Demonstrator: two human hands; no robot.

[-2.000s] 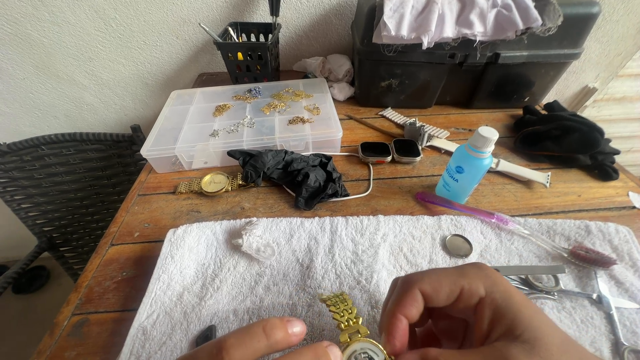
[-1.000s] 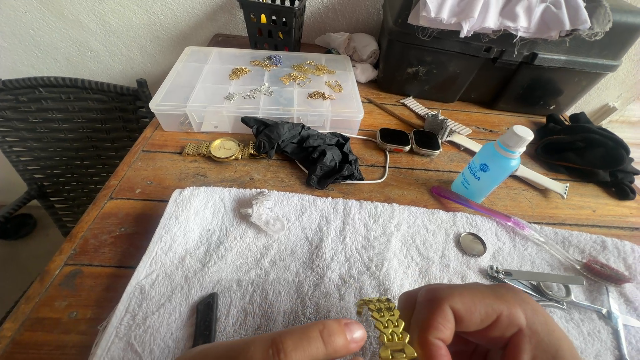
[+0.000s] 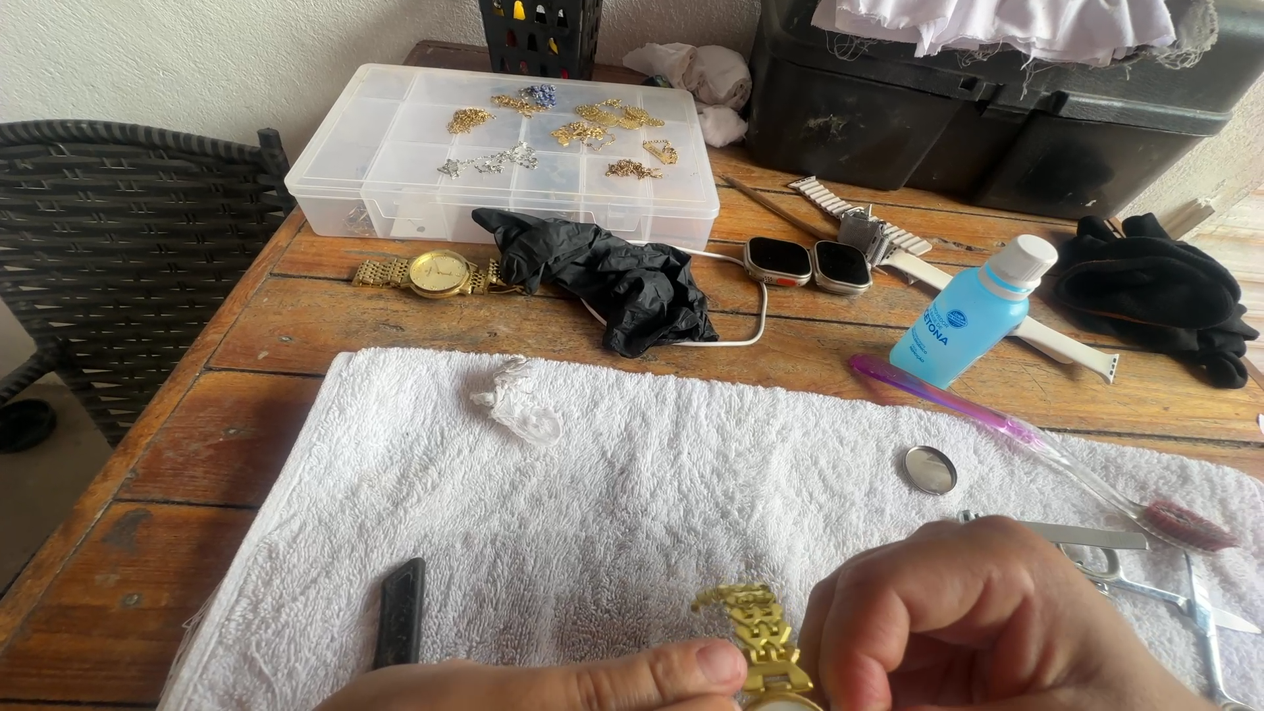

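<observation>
At the bottom edge, a gold-coloured wristwatch with a link bracelet [image 3: 765, 637] is held between my two hands, its case partly cut off by the frame. My left hand [image 3: 592, 681] steadies it from the left with the fingers against the bracelet end. The bent fingers of my right hand [image 3: 948, 612] pinch at the right side of the case; the fingertips are partly hidden. Beneath lies a white towel [image 3: 612, 474], bearing a round metal watch back [image 3: 929, 470], a crumpled clear plastic piece [image 3: 521, 400], a dark strip-like tool [image 3: 400, 612], and a purple toothbrush [image 3: 987, 420].
Nail clippers [image 3: 1086, 535] and scissors [image 3: 1200, 612] lie right of my right hand. Behind the towel are a second gold watch [image 3: 439, 273], a black glove [image 3: 612, 281], two smartwatches [image 3: 778, 261], a blue acetone bottle [image 3: 963, 321], a clear compartment box [image 3: 513, 212] and a black toolbox [image 3: 918, 138].
The watch case, seen between the fingers two seconds ago, went out of view below the bracelet and now shows only its upper rim. Both hands stay at the watch.
</observation>
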